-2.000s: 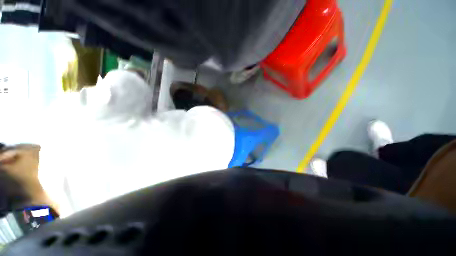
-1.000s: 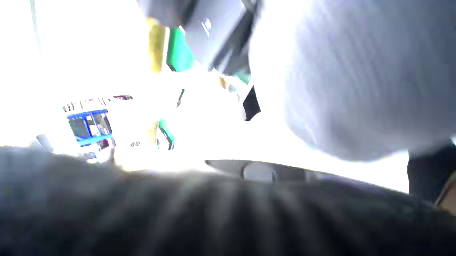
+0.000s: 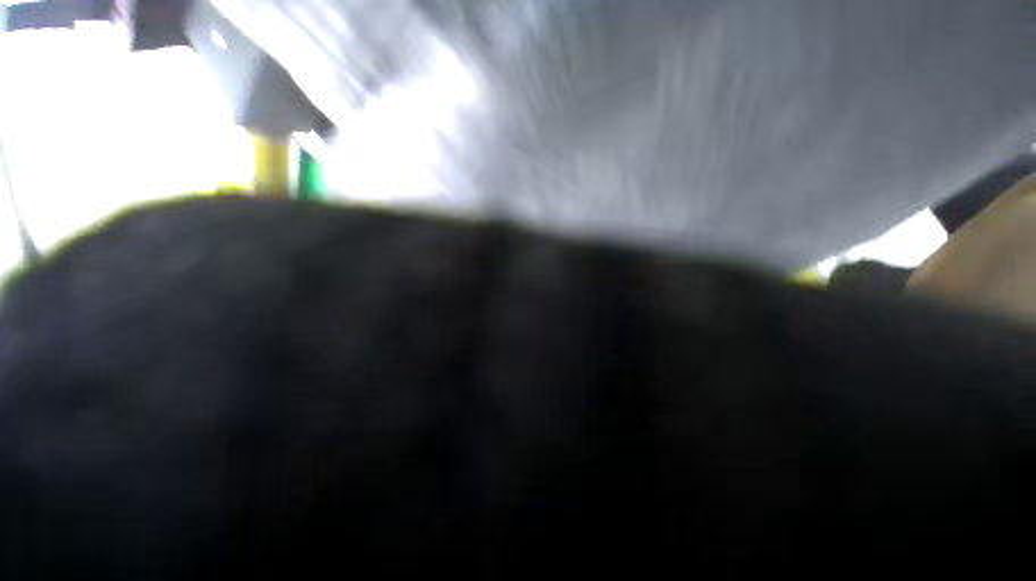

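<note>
A large dark, blurred thing [image 3: 477,397] lies very close to the camera and fills the lower half of the view. It may be a bag or case, but I cannot tell. Neither my left hand nor my right hand can be made out. A skin-toned patch [image 3: 991,259] shows at the right edge, cut off by the frame; I cannot tell what it is.
A large blurred grey surface, apparently cloth [image 3: 704,114], fills the upper right. A yellow upright shape [image 3: 270,162] and a narrow green shape [image 3: 310,174] stand at the upper left. The background at the left is washed out white.
The dark thing now covers more of the view and rises higher. The grey cloth-like surface has spread across the top. The floor, stools and person in white seen earlier are out of sight.
</note>
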